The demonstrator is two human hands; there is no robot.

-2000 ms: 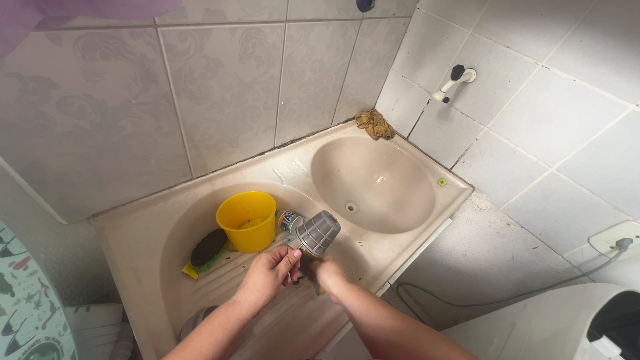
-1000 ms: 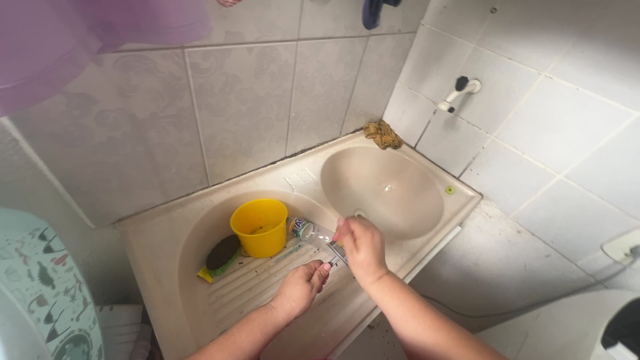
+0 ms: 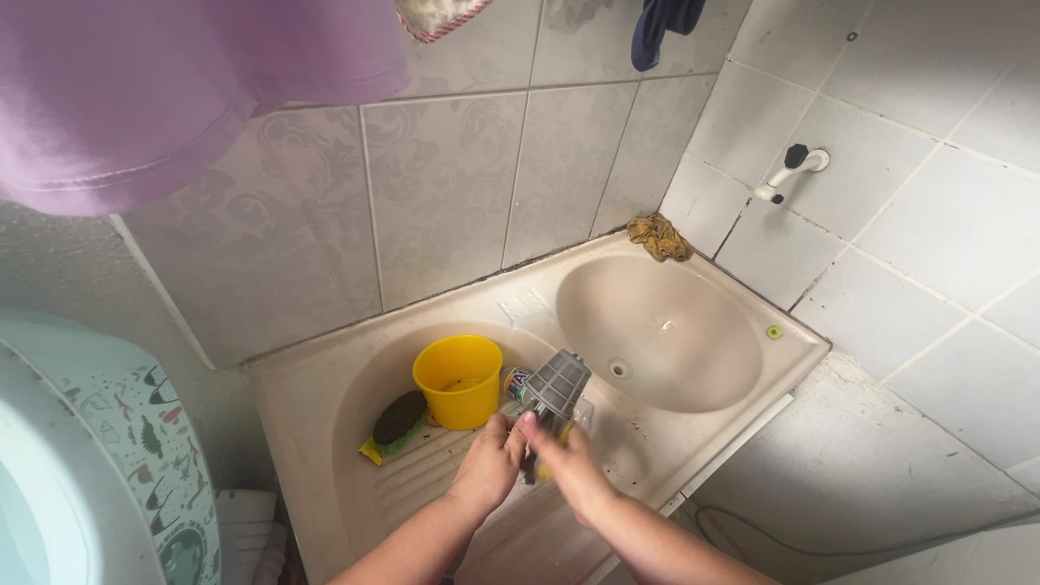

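A grey plastic cone-shaped filter basket points up and away between my hands, above the ribbed part of the laundry sink. My left hand grips its lower end, thumb on top. My right hand, blurred, is close against the lower end and has something yellow at its fingers; what that is cannot be told. Behind the basket lies a clear plastic bottle with a label, partly hidden. A yellow plastic bucket stands left of it, beside a scrub brush with green bristles.
The round basin with its drain is at the right. A brown rag lies on the back corner and a white tap is on the wall. Purple cloth hangs upper left, over a pale green patterned appliance.
The grey basket, standing up between my hands two seconds ago and not recognisable one second ago, shows upright again. My right hand has moved down from beside the bottle towards my left hand.
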